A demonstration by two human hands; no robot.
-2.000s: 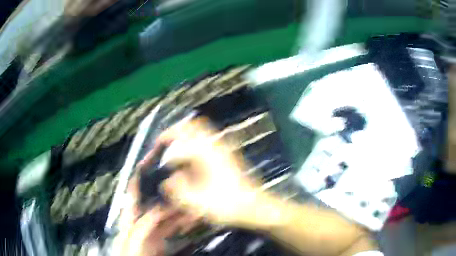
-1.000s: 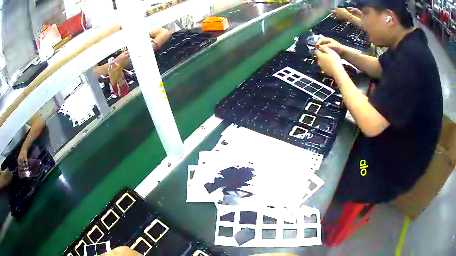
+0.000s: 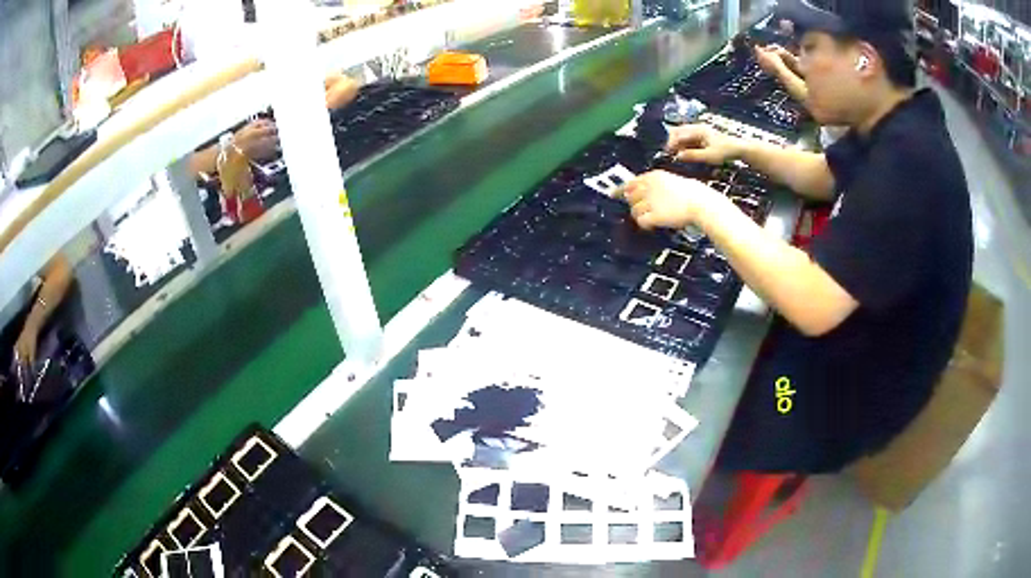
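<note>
Neither of my hands is in the picture. A black blister tray is cut off by the lower left edge. Pale square frames lie in its pockets, and a small white-edged sheet lies over it at the bottom. To the right is a messy pile of white backing sheets with a dark clump of film scraps on top. In front of the pile lies a white sheet with two rows of windows, several filled dark or grey.
A green conveyor runs diagonally behind, with a white post at its near rail. At right a person in black works over another black tray, above a red stool. Across the belt are other workers' hands and an orange box.
My fingers, just visible at the bottom edge a second ago, are out of view. The scene has shifted slightly left. The neighbouring person now holds a small white sheet piece over their tray.
</note>
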